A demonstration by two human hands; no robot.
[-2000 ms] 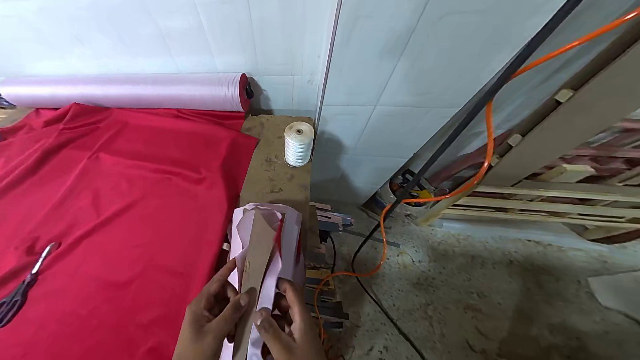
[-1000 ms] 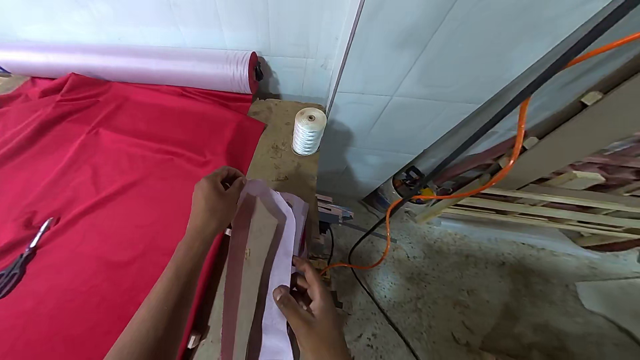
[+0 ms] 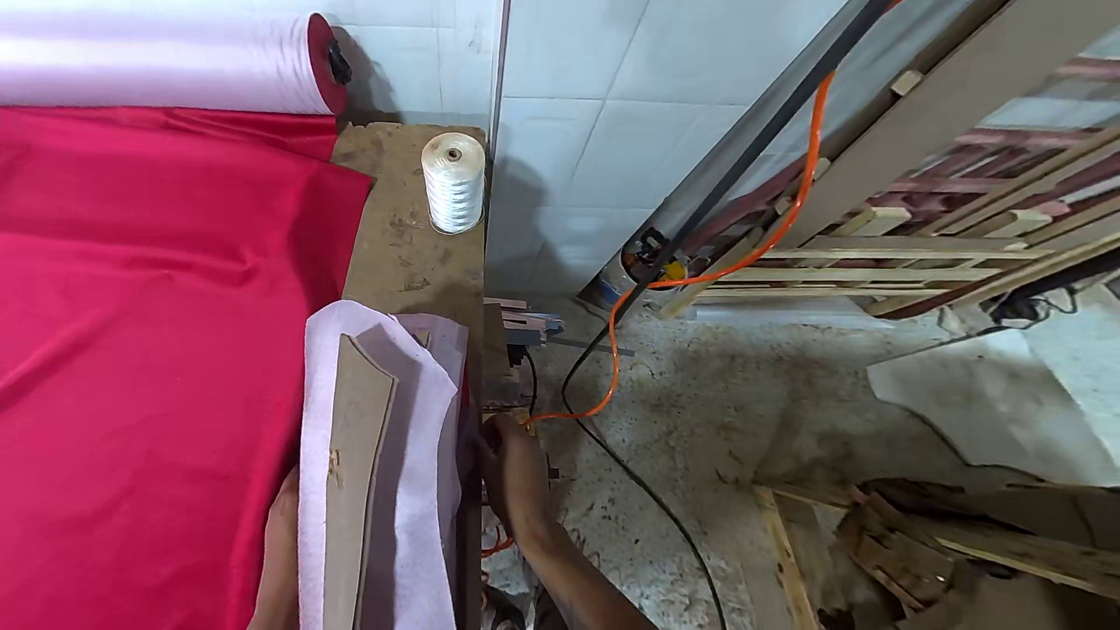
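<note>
Long strips of pale lilac fabric (image 3: 416, 507) lie lengthwise along the table's right edge, with a narrow tan board piece (image 3: 350, 472) on top of them. At the left side of this stack is my left hand (image 3: 284, 525), its fingers hidden under or behind the fabric. My right hand (image 3: 510, 451) is at the table's right edge beside the stack, fingers curled; what they touch is hidden. Red cloth (image 3: 157, 350) covers the table to the left. A cone of white thread (image 3: 453, 184) stands on the bare wood beyond the stack.
A fabric roll (image 3: 166, 61) lies at the back left by the tiled wall. An orange hose (image 3: 809, 166) and a black cable (image 3: 656, 499) run down to the floor at the right. Wooden frames (image 3: 884, 254) lean there, with wood and board scraps (image 3: 910, 542) nearer.
My right hand has moved off the fabric to beyond the table's edge. My left hand has come down from the far end of the strips to their left side.
</note>
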